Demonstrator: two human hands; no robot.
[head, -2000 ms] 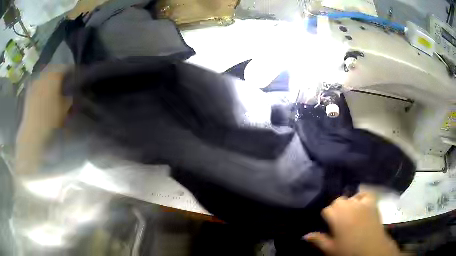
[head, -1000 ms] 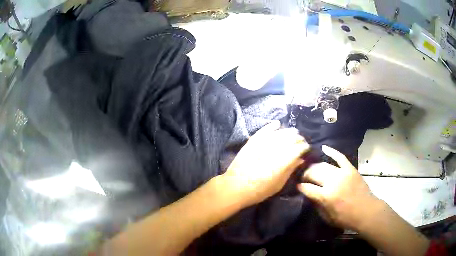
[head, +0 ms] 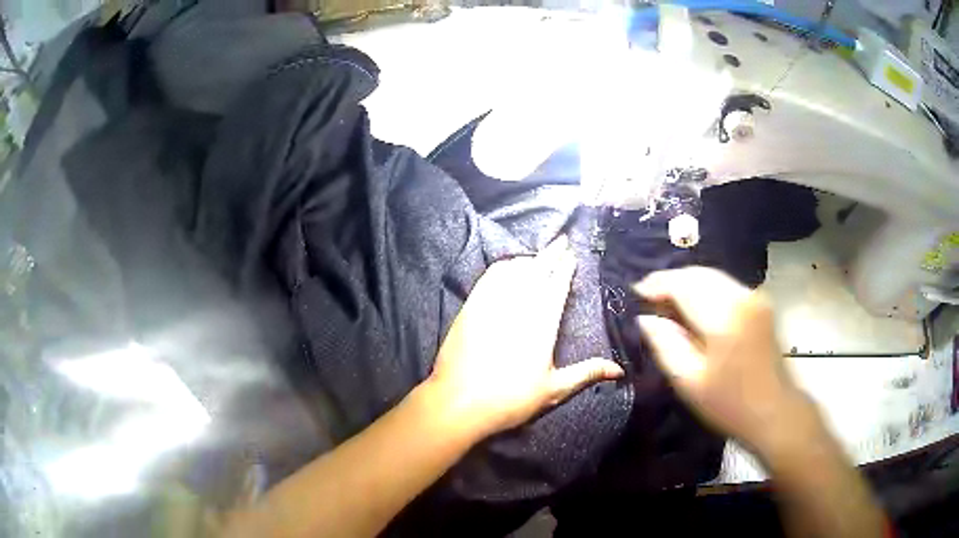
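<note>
A dark denim-like garment panel [head: 410,226] lies bunched from the left up to the needle area and hangs over the front edge. My left hand [head: 505,342] lies on the greyer cloth face, fingers spread, fingertips just in front of the presser foot [head: 597,226]. My right hand [head: 715,342] is over the black cloth right of the seam, slightly blurred, thumb and forefinger close together; whether they pinch the cloth is unclear. A pale loose thread [head: 615,302] lies between the hands. Glare hides the needle.
The cream sewing machine arm [head: 820,116] spans the upper right, with a blue tube [head: 778,13] along its top. A pale round knob [head: 684,230] sits beside the needle area. More grey-black cloth [head: 231,53] lies at upper left. A tan board [head: 379,8] is behind.
My left hand has moved back and left and flattened with fingers spread. My right hand has shifted slightly up and right. The hands are farther apart, and the grey cloth between them is exposed.
</note>
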